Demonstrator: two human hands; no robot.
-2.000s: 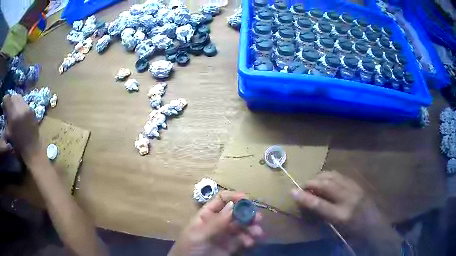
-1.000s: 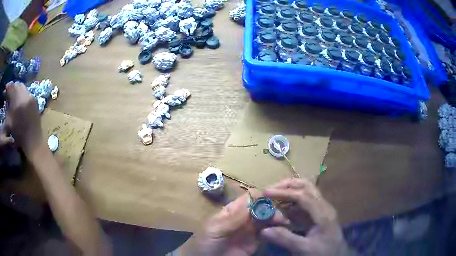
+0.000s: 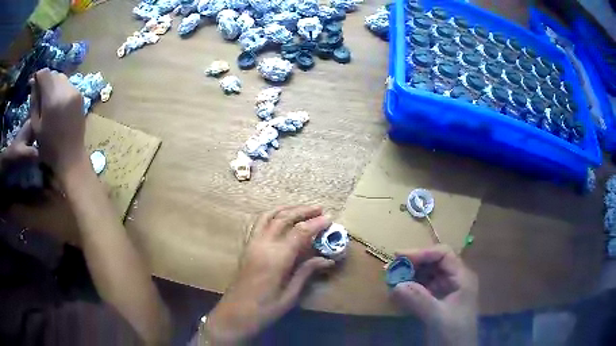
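A dark grey-green round cap (image 3: 400,271) is held between the thumb and fingers of my right hand (image 3: 439,284), its hollow side showing. My left hand (image 3: 280,260) has its fingertips around the left side of a white lumpy figure body (image 3: 333,241), which stands on the table with its dark hole up. The glue cup (image 3: 419,203) sits on the cardboard pad (image 3: 385,209), with the thin glue stick (image 3: 433,228) leaning out of it towards my right hand.
A blue crate (image 3: 486,135) of dark-topped pieces stands at the back right. White bodies (image 3: 275,69) and dark caps (image 3: 305,61) are piled at the far middle. Small cast parts (image 3: 262,140) lie mid-table. Another person's arm (image 3: 101,223) and stained cardboard (image 3: 125,152) are at left.
The cap has passed from my left hand to my right hand. My left hand has moved to the figure body. The view has shifted, so the table things appear further right.
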